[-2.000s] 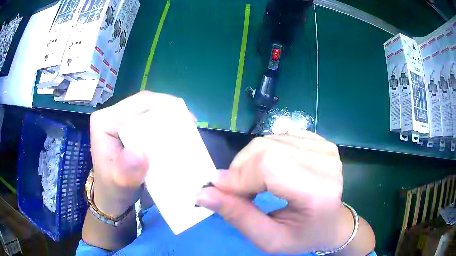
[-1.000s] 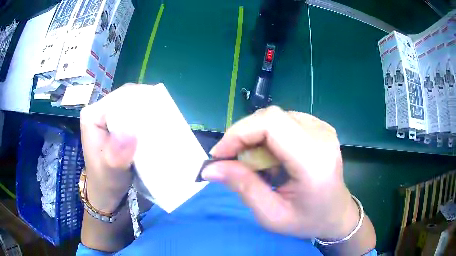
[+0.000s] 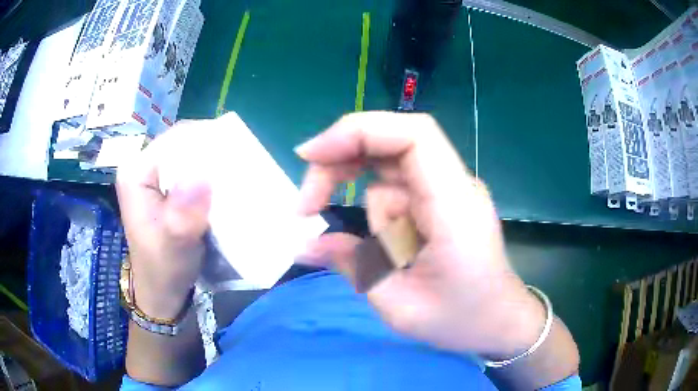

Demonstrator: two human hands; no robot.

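Note:
A white carton [image 3: 249, 206], blank side up and overexposed, is held in my left hand [image 3: 164, 202] above my lap, tilted down to the right. My right hand [image 3: 421, 237] is at the carton's right end, blurred. A small hand tool with a tan part [image 3: 399, 241] and a dark part lies in its palm, held by curled fingers. My right thumb and index finger are apart, near the carton's corner. Whether they touch the end flap is too blurred to tell.
Printed cartons [image 3: 115, 65] are stacked at left on a white board [image 3: 29, 126]. More cartons [image 3: 620, 137] lean at right. A black tool with a red switch [image 3: 409, 85] is mid-bench. A blue basket [image 3: 107, 298] with whitish pieces is at lower left.
The dark tip was pinched at the carton's end; now the tool sits back in my right palm and the fingers have spread. My right hand has risen and covers the black tool's lower part.

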